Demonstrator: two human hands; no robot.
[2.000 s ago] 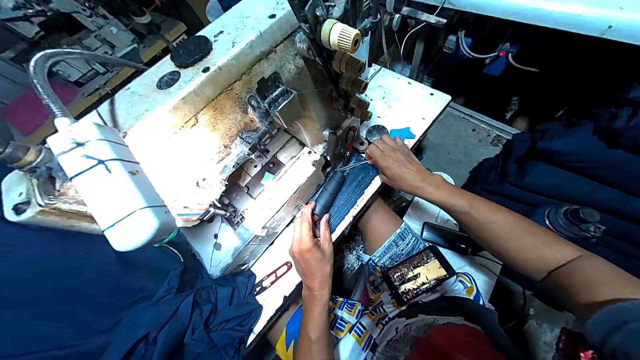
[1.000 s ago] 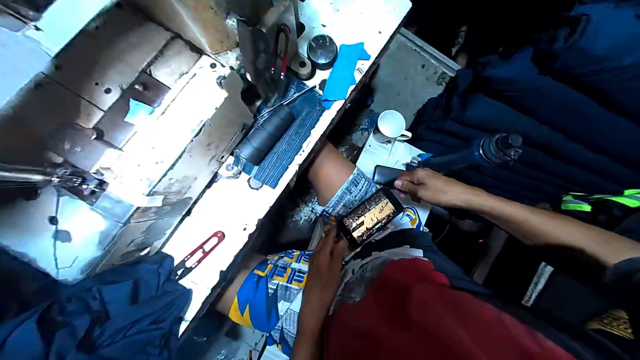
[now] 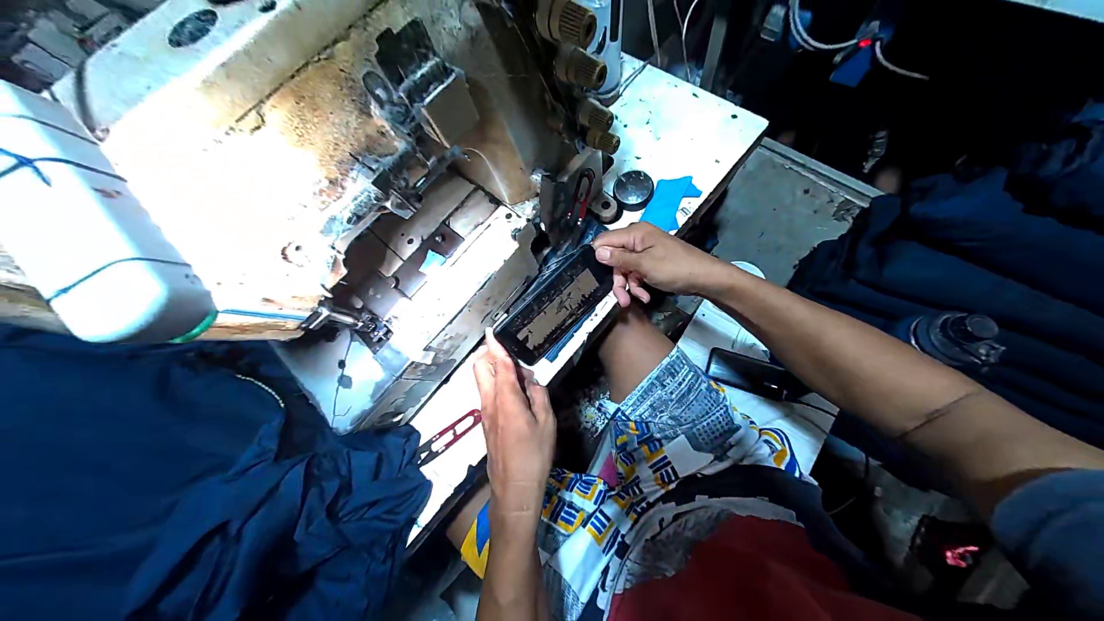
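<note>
Both of my hands hold a black smartphone (image 3: 556, 306) with a lit screen, tilted above the front edge of the sewing machine's table. My left hand (image 3: 515, 414) grips its lower left end; my right hand (image 3: 651, 263) grips its upper right end between thumb and fingers. Behind the phone stands an industrial sewing machine (image 3: 302, 147), worn and stained, with its flat bed (image 3: 466, 285) brightly lit. The phone mostly hides the things on the table beneath it. Red-handled thread snips (image 3: 450, 437) lie on the table left of my left hand.
Navy fabric (image 3: 198, 483) is heaped at the left, and more navy fabric (image 3: 992, 250) at the right. A round dark-topped container (image 3: 634, 190) and a blue scrap (image 3: 669, 203) lie behind my right hand. A second dark phone (image 3: 755, 373) rests on a white surface near my thigh.
The phone was on my lap two seconds ago, with both hands at the table; one second ago my left hand was at it. Now both hands hold it up over the table edge. The view has shifted.
</note>
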